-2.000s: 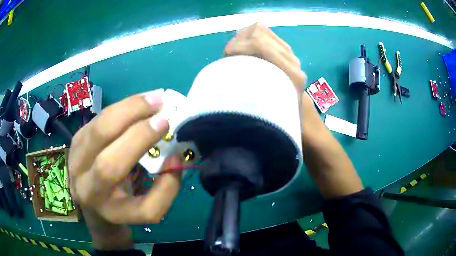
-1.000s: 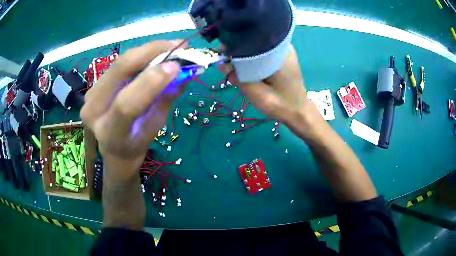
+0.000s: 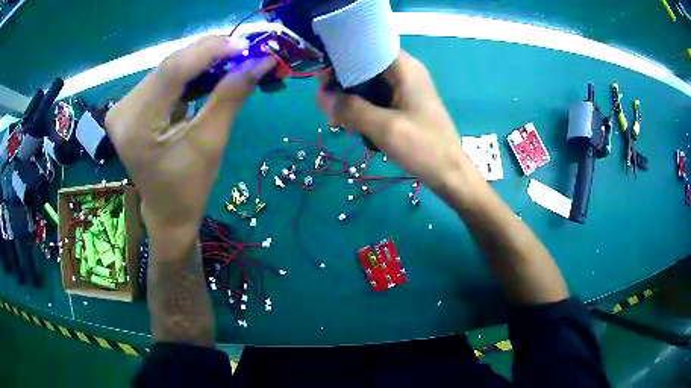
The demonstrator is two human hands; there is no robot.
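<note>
My left hand [image 3: 178, 114] pinches a circuit board [image 3: 292, 51] with a pale edge at the top centre. Blue-violet light glows at my fingertips, and red wires run along the board. My right hand [image 3: 386, 110] grips the black handle of a handheld unit [image 3: 360, 45], whose grey-white ribbed grille band faces me. The unit's top is cut off by the picture's edge. The board is held just left of the unit's head; whether they touch is unclear.
Loose red wires with white plugs [image 3: 352, 182] lie mid-bench. A red board [image 3: 383, 265] lies near the front. A cardboard box [image 3: 68, 269] of green batteries and several black units are left. Right are a white plate [image 3: 485, 155], another board [image 3: 528, 149], a unit [image 3: 582, 167] and pliers [image 3: 635, 129].
The unit has turned from showing its round opening to showing its grille band side. Both hands have moved up from the centre, and the board has turned and now glows blue-violet.
</note>
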